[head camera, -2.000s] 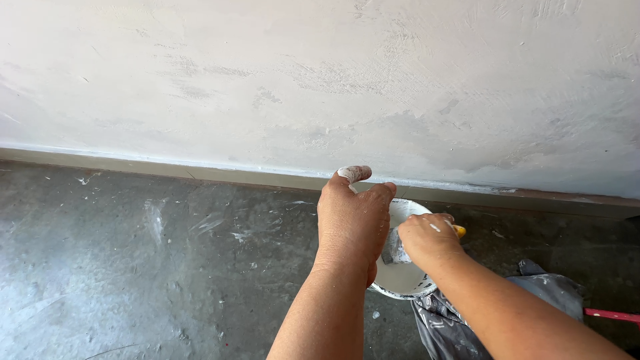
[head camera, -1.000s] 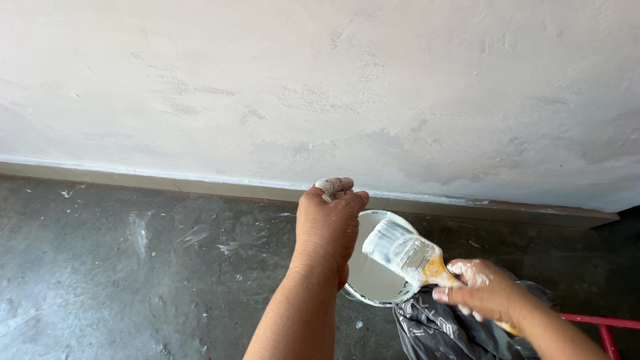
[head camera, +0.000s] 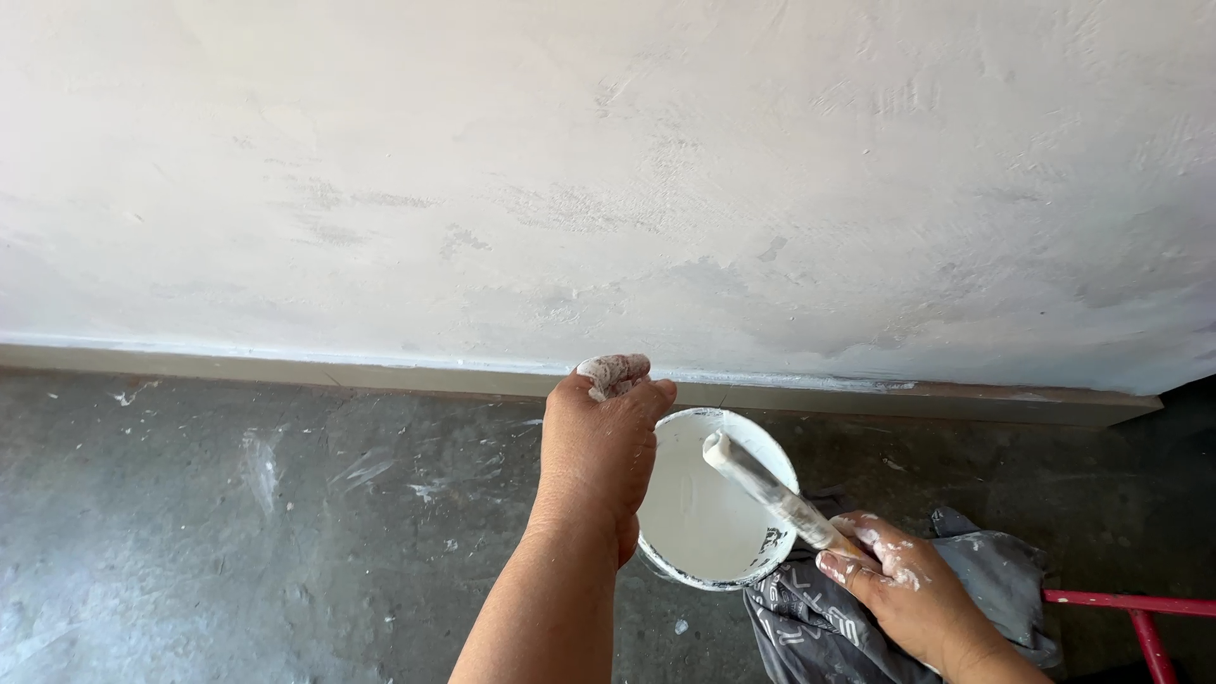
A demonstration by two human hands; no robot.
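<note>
My right hand (head camera: 898,579), spotted with white paint, grips the handle of a paintbrush (head camera: 769,489). The brush is turned edge-on, its white-coated bristles over the white paint in a round bucket (head camera: 717,575). At the bucket's left rim is my left hand (head camera: 608,446), its fingers curled and coated with whitish paint. That hand seems to be at the rim, but its grip is largely hidden by the back of the hand. Behind the bucket rises a patchy, pale painted wall (head camera: 570,209) with a beige skirting (head camera: 427,378) along its foot.
A dark grey cloth (head camera: 997,570) with printed marks lies beside the bucket, partly under my right forearm. Red metal bars (head camera: 1130,601) stand at the lower right. The dark grey floor (head camera: 285,551) bears white smears and spots.
My right hand has brought the brush up out of the bucket, where it was two seconds ago. Since one second ago the brush has turned from its broad face to its narrow edge.
</note>
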